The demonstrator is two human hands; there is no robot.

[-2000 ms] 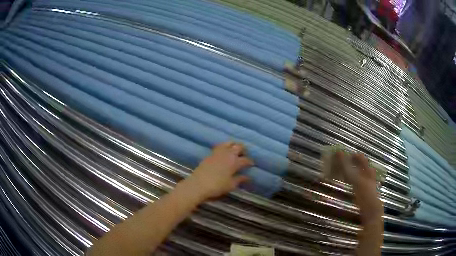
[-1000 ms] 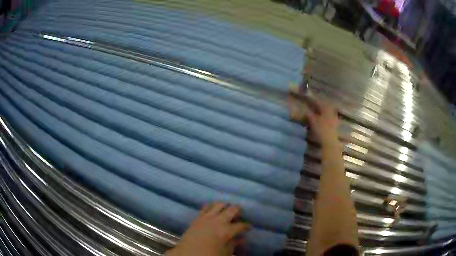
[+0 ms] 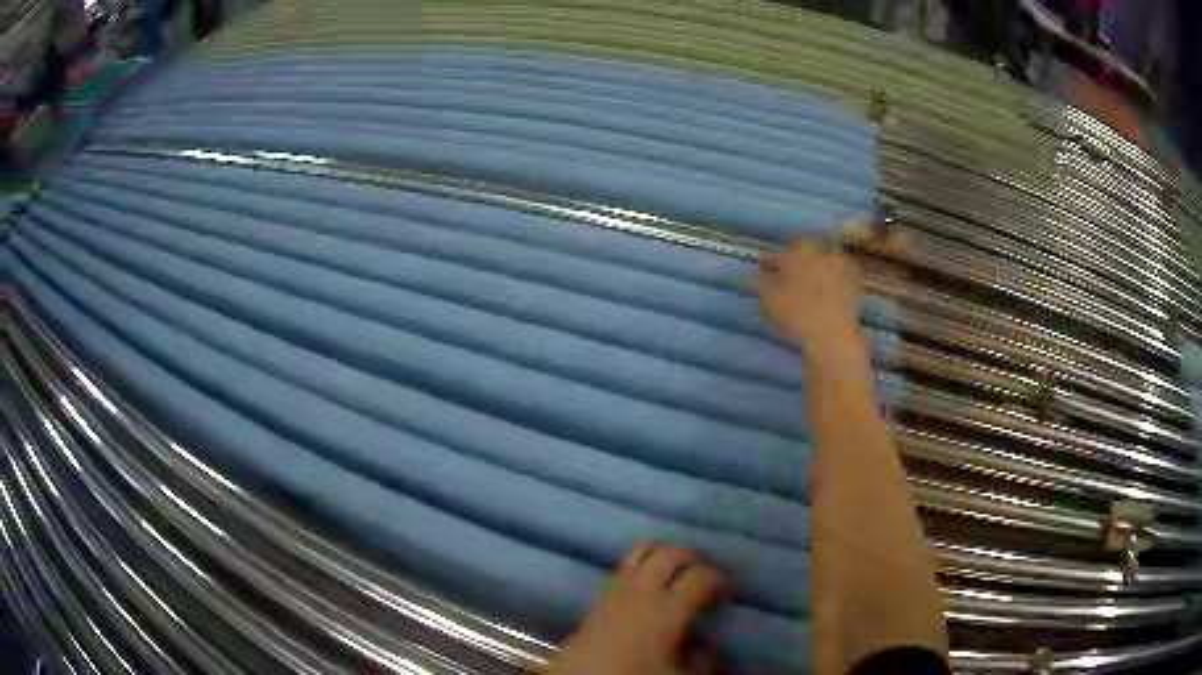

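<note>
Sky-blue fabric lies in long ridges over the rows of metal tubes. One shiny tube lies bare across the blue fabric. My right hand is at the right end of this tube, at the fabric's right edge, with fingers bent; whether it grips the tube or the cloth is unclear. My left hand rests on the near part of the blue fabric, fingers curled, partly cut off by the bottom edge. Whether it pinches cloth cannot be seen.
Bare metal tubes run on to the right, and more curve along the near left. Olive-green fabric lies along the far side. A small pale fitting is on the tubes at right. A pale blue fabric edge shows at far right.
My right hand moved from the bare tubes up and left to the end of the shiny tube. My left hand now sits lower in the picture. The view has shifted.
</note>
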